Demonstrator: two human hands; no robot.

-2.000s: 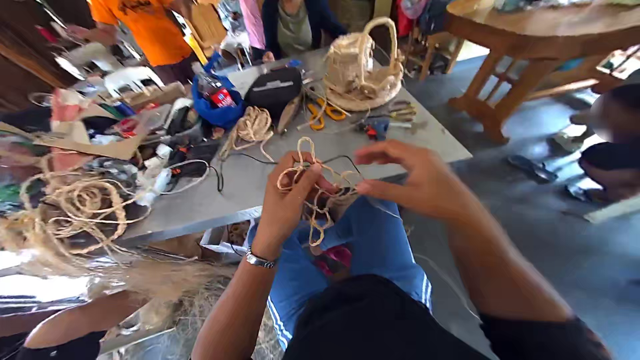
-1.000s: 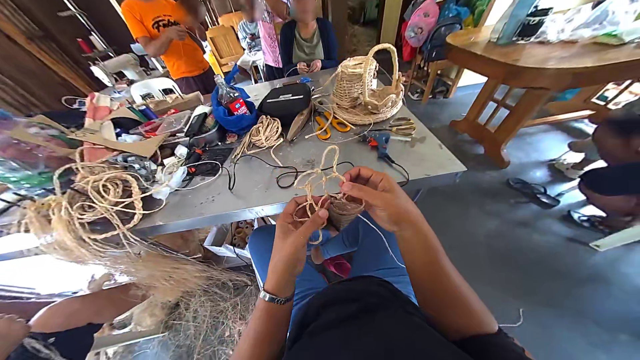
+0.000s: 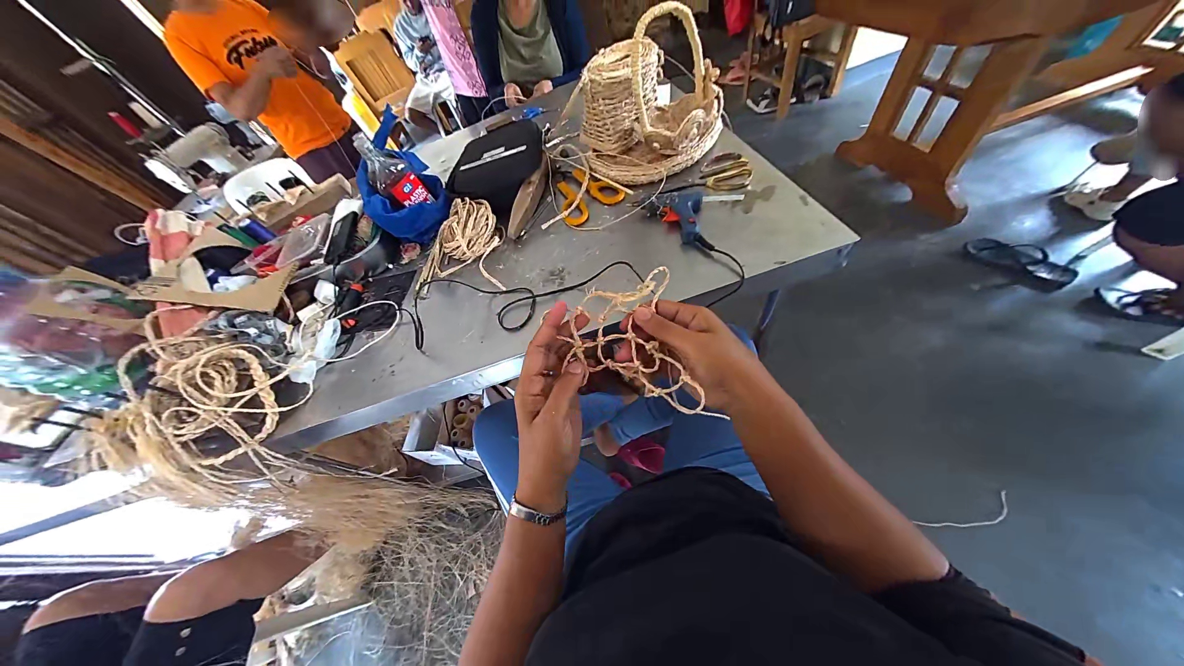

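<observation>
A looped piece of braided natural-fibre cord (image 3: 638, 356) is stretched between my two hands, above my lap and just off the table's front edge. My left hand (image 3: 552, 398) pinches its left side between thumb and fingers. On its right side, my right hand (image 3: 698, 347) grips it by thumb and forefinger. One loop stands up above the fingers and others hang below the right hand. Beyond the hands, a glue gun (image 3: 683, 215) with a black cable lies on the grey metal table (image 3: 573, 277). The palm sides and some fingertips are hidden.
A woven basket (image 3: 647, 120), orange-handled scissors (image 3: 585, 196), brass-coloured scissors (image 3: 726, 172), a black case (image 3: 499, 166) and a cord bundle (image 3: 465, 231) lie on the table. Coiled rope (image 3: 203, 398) and loose fibre (image 3: 425, 555) are at left. People are behind the table and at both sides.
Two seconds ago my right hand was open, apart from the cord; it now grips it. Since one second ago, the cord piece has been spread wider between both hands.
</observation>
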